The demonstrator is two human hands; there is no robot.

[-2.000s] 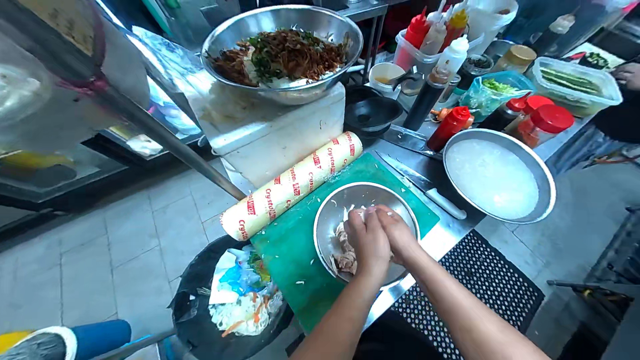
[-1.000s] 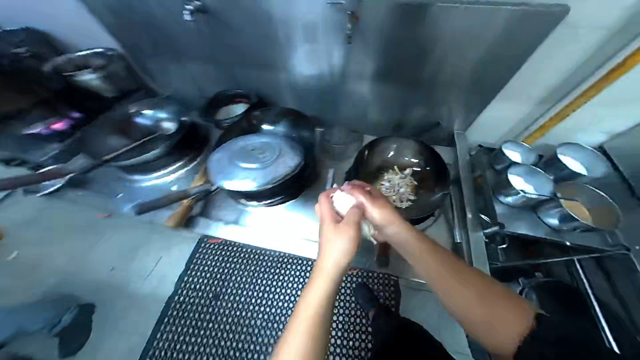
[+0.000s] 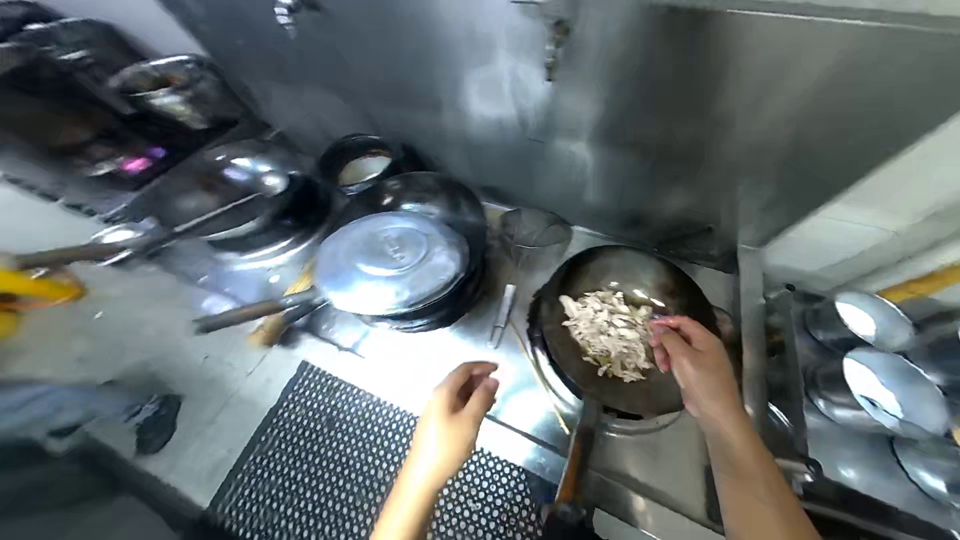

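A dark wok (image 3: pixel 622 337) with a wooden handle sits on a stove burner at the right. In it lies a pile of pale, shredded food (image 3: pixel 609 334), perhaps meat. My right hand (image 3: pixel 688 352) hangs over the wok's right side, fingertips pinched at the edge of the pile; whether a piece is between them cannot be told. My left hand (image 3: pixel 457 416) is empty, fingers curled and apart, over the front edge of the steel stove top, left of the wok's handle.
Left of the wok are a wire strainer (image 3: pixel 535 229) and a pan covered by a metal lid (image 3: pixel 391 262). A ladle (image 3: pixel 187 225) lies across another wok farther left. Metal pots (image 3: pixel 892 390) stand at the right. A perforated mat (image 3: pixel 360 457) covers the floor; a person's shoe (image 3: pixel 159 424) is beyond it.
The view has swung from the prep counter to the stove. My hands, together around something white a second ago, are now apart, the right over the wok. The pale pile in the wok looks larger.
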